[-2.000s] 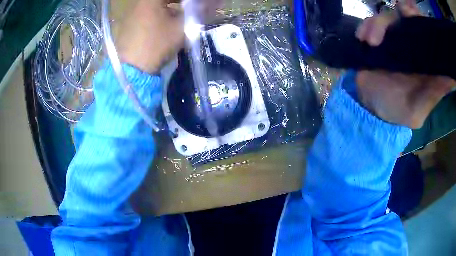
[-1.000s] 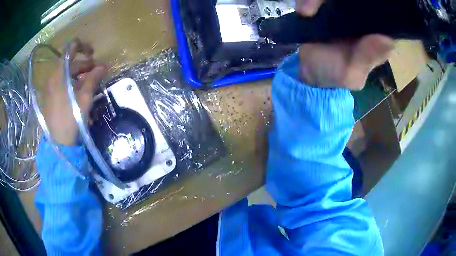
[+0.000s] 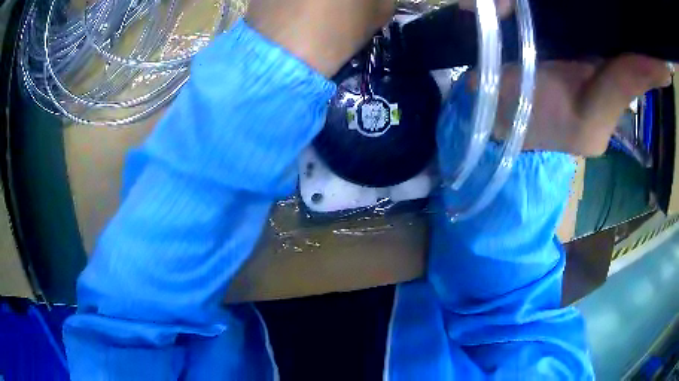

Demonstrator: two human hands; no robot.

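A round black housing [image 3: 383, 160] sits in the white fixture [image 3: 350, 196]. A small white inner part [image 3: 374, 115] lies in the housing, with thin wires [image 3: 369, 71] running up from it. My left hand [image 3: 320, 30] is at the top edge, above the housing; its fingers are cut off or hidden. My right hand [image 3: 558, 104] is closed around the thick black electric screwdriver [image 3: 595, 30], whose narrower end points left above the housing; its tip is unclear. A clear cable [image 3: 488, 89] loops across the view in front of my right hand and sleeve.
A heap of clear cable coils [image 3: 112, 67] lies at the upper left. Brown cardboard [image 3: 335, 264] and wrinkled plastic film [image 3: 365, 229] lie under the fixture. Part of a blue edge [image 3: 648, 123] shows at the right. Yellow-black striping [image 3: 644, 238] borders the floor at the lower right.
The view has swung back left. My right hand has brought the screwdriver from over the blue-edged tray to above the housing. My left hand has moved to the housing's far side.
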